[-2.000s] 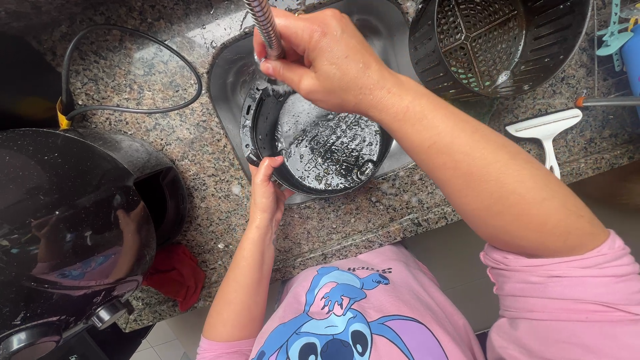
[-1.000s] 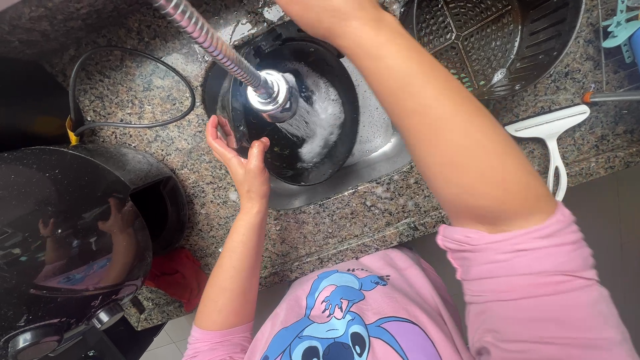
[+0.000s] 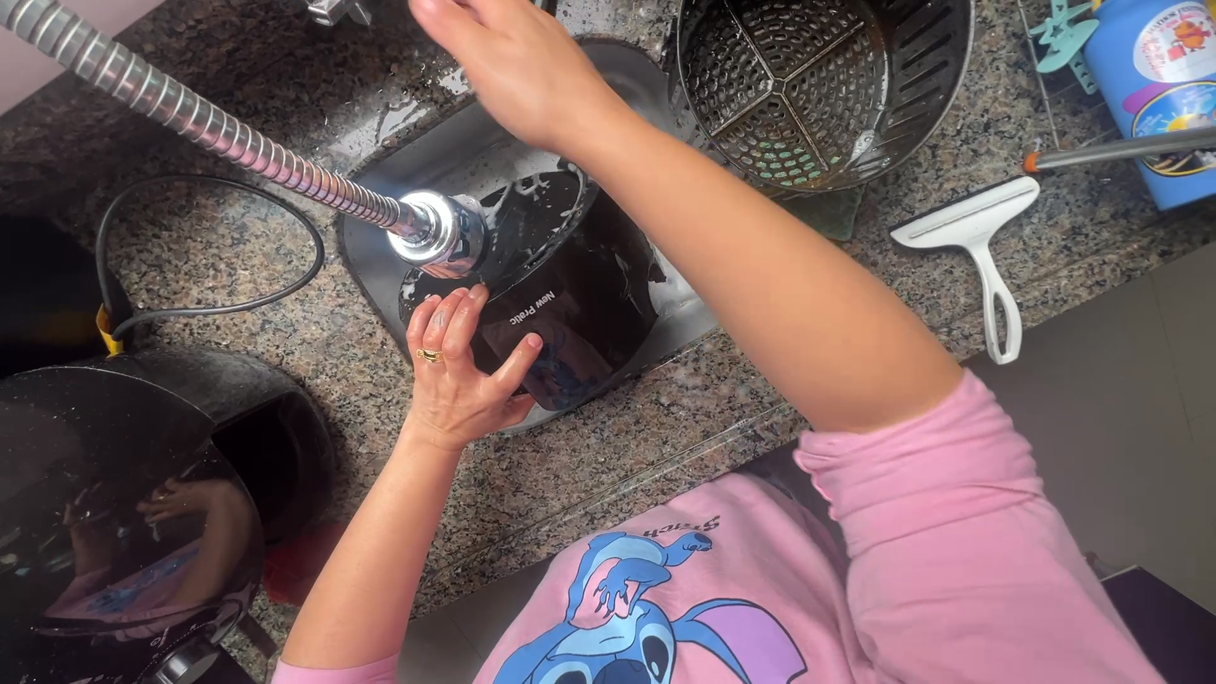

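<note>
A black air fryer drawer (image 3: pixel 589 304) lies tipped in the steel sink (image 3: pixel 689 309), its outer wall facing up toward me and suds on its inner rim. My left hand (image 3: pixel 465 366), with a ring on one finger, rests its fingertips on the drawer's rim and wall, fingers spread. The chrome spray head (image 3: pixel 442 233) on its coiled metal hose hangs over the drawer's opening, with no hand on it. Beyond the sink, near its back edge, is my right hand (image 3: pixel 522 71); nothing shows in it, and its fingertips are partly cut off by the frame.
A black perforated air fryer basket (image 3: pixel 784 104) stands right of the sink on a green cloth or pad. Farther right are a white squeegee (image 3: pixel 978 228) and a blue container (image 3: pixel 1159 104). The black air fryer body (image 3: pixel 104 475) and a looped cord (image 3: pixel 318 256) occupy the left side.
The drawer, earlier with its opening facing up, is now tipped with its outer wall showing. My right hand has left the spray head, which it held two seconds ago.
</note>
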